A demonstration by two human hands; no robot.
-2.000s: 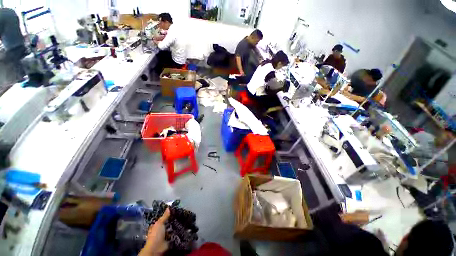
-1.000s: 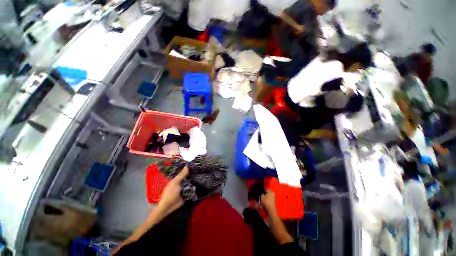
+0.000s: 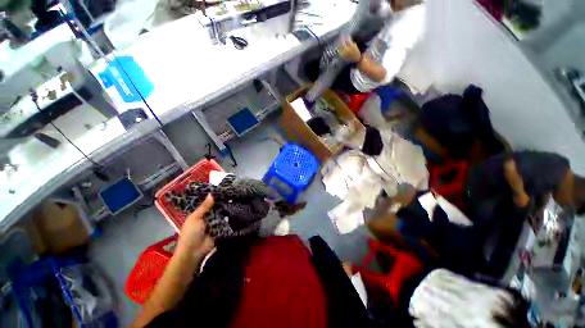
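The leopard-print garment [image 3: 234, 204] is bunched up in front of me, low and left of centre, with a dark inner part showing. My left hand [image 3: 195, 234] holds it from its left side, thumb on top. It hangs over a red plastic crate [image 3: 168, 189] and hides part of it. My right hand is not visible; only a dark sleeve shows at the lower middle.
A white sewing table [image 3: 173, 51] with machines runs along the left. A blue stool [image 3: 294, 168], a red stool [image 3: 149, 272], a cardboard box [image 3: 314, 131] and pale cloth pieces [image 3: 365, 179] stand or lie on the floor. People sit at the right and upper right.
The view has turned towards the left table and come closer to the blue stool and box. My left hand still holds the garment. My right hand has gone out of sight.
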